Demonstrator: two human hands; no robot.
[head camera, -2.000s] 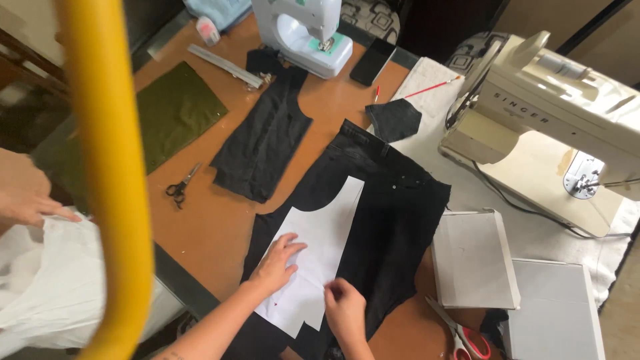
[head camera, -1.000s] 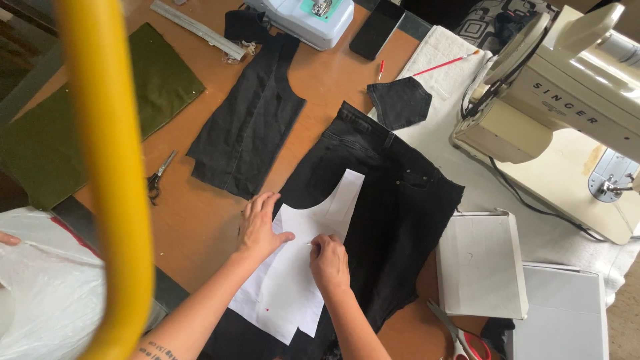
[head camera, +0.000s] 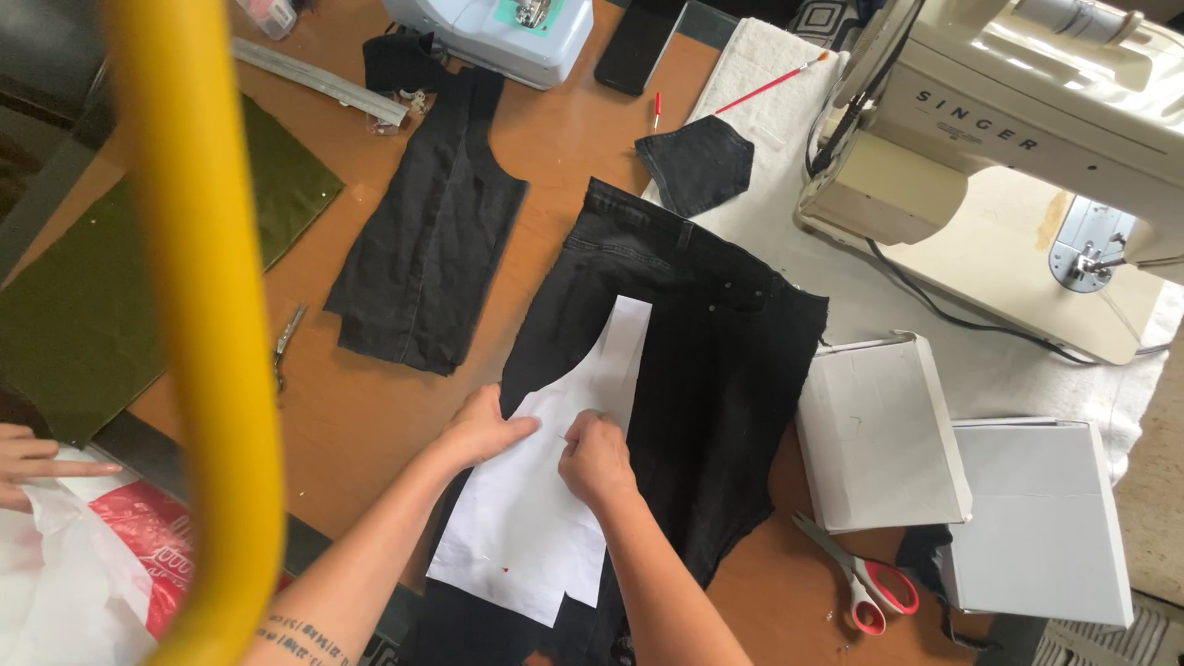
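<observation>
A white paper pattern piece (head camera: 536, 518) lies on black denim trousers (head camera: 712, 370) spread over the table. My left hand (head camera: 486, 427) rests at the pattern's left edge, its thumb on the paper and its fingers at the denim. Over the paper's middle, my right hand (head camera: 597, 453) has its fingers closed on a thin pin (head camera: 561, 437). A small red mark (head camera: 505, 570) shows low on the paper. Up and to the left lies a cut black denim piece (head camera: 425, 231); a denim pocket (head camera: 698, 166) sits above the trousers' waistband.
A Singer sewing machine (head camera: 999, 139) stands at right, a light-blue machine (head camera: 499, 32) at top. White boxes (head camera: 879, 435), scissors with red-and-white handles (head camera: 865, 578), small scissors (head camera: 287, 342), green fabric (head camera: 277, 194) and a phone (head camera: 640, 42) lie around. A yellow bar (head camera: 203, 324) crosses the left; another person's hand (head camera: 46, 462) is beyond.
My left hand has moved from lying on the paper to its left edge. My right hand has moved up the pattern from its lower right edge to its middle. The view has moved closer.
</observation>
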